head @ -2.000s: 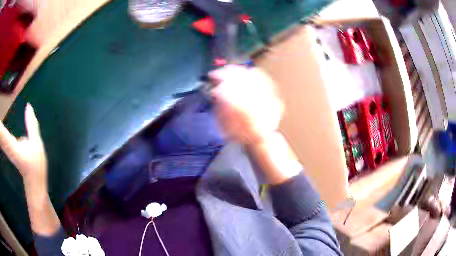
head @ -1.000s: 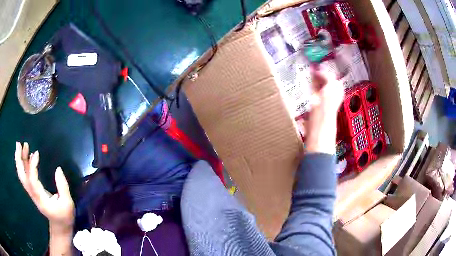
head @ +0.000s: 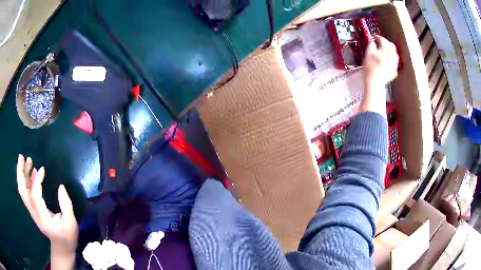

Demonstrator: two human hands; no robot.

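Note:
My right hand (head: 381, 60) is inside the large cardboard carton (head: 250, 132), with its fingers on the red housings (head: 344, 45) at the carton's far end. A green board and a round opening show in the left one of these. More red housings (head: 393, 142) stand at the near end, partly hidden by my sleeve. My left hand (head: 50, 211) is raised at the lower left, empty with fingers spread. The black soldering gun (head: 95, 79), with red trigger and pale label, lies on the green bench beside the dish.
The round dish (head: 39, 100) with silvery contents is at the far left. Black cords (head: 142, 79) cross the bench to a dark object (head: 219, 10) at the top. A printed white sheet (head: 337, 95) lies in the carton. Folded cardboard (head: 422, 227) is at the lower right.
The soldering gun has left my right hand and lies on the bench. My right hand has moved into the carton and then to its far end. My left hand stays raised.

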